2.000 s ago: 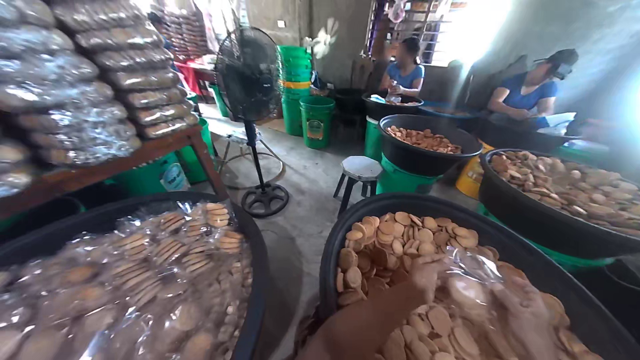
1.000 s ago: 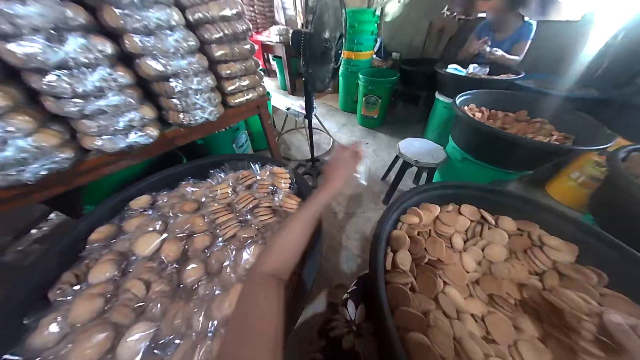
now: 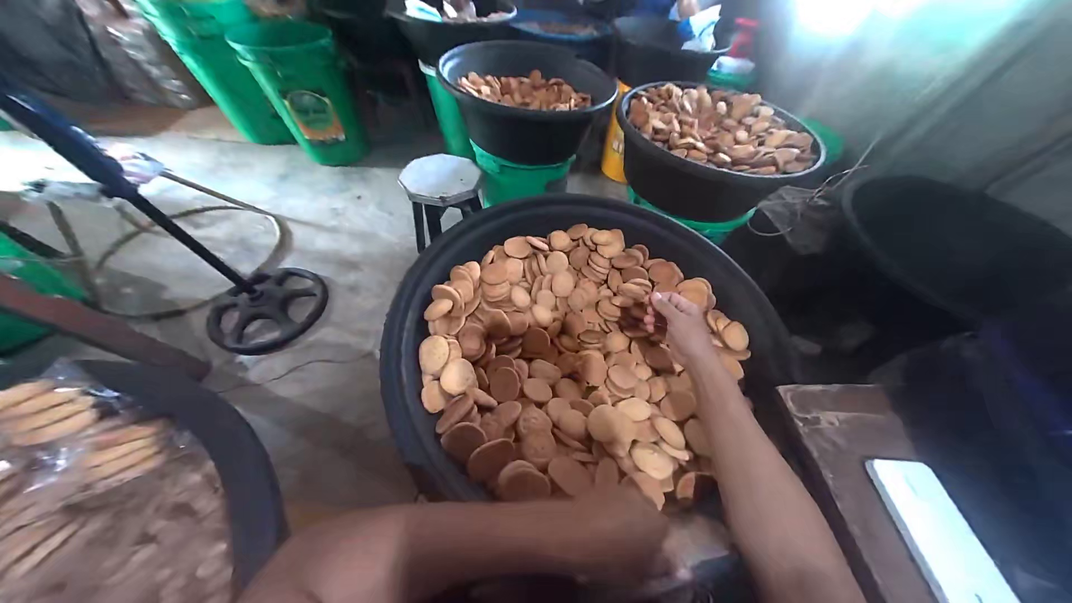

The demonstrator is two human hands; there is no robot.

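Note:
A wide black tub (image 3: 586, 203) is heaped with round, flat brown biscuits (image 3: 540, 389). My right hand (image 3: 680, 322) reaches over the right part of the heap, its bent fingertips among the biscuits; whether it grips one is unclear. Across the tub's near edge comes my left forearm, with my left hand (image 3: 628, 532) low and blurred beside what looks like clear plastic (image 3: 699, 544). Its fingers cannot be made out. At the lower left, another black tub (image 3: 239, 469) holds biscuits in clear plastic packs (image 3: 50, 414).
A stool (image 3: 441, 180) stands just behind the main tub. Beyond are two black tubs of biscuits (image 3: 528, 90) (image 3: 724, 130) on green supports and green buckets (image 3: 306, 92). A fan's round base (image 3: 268, 310) is on the floor at left. A white block (image 3: 942, 528) lies at the lower right.
My left arm, stretched over the tub of packs one second ago, is now across the near edge of the biscuit tub. My right hand has come into clear view. The view has turned right and down.

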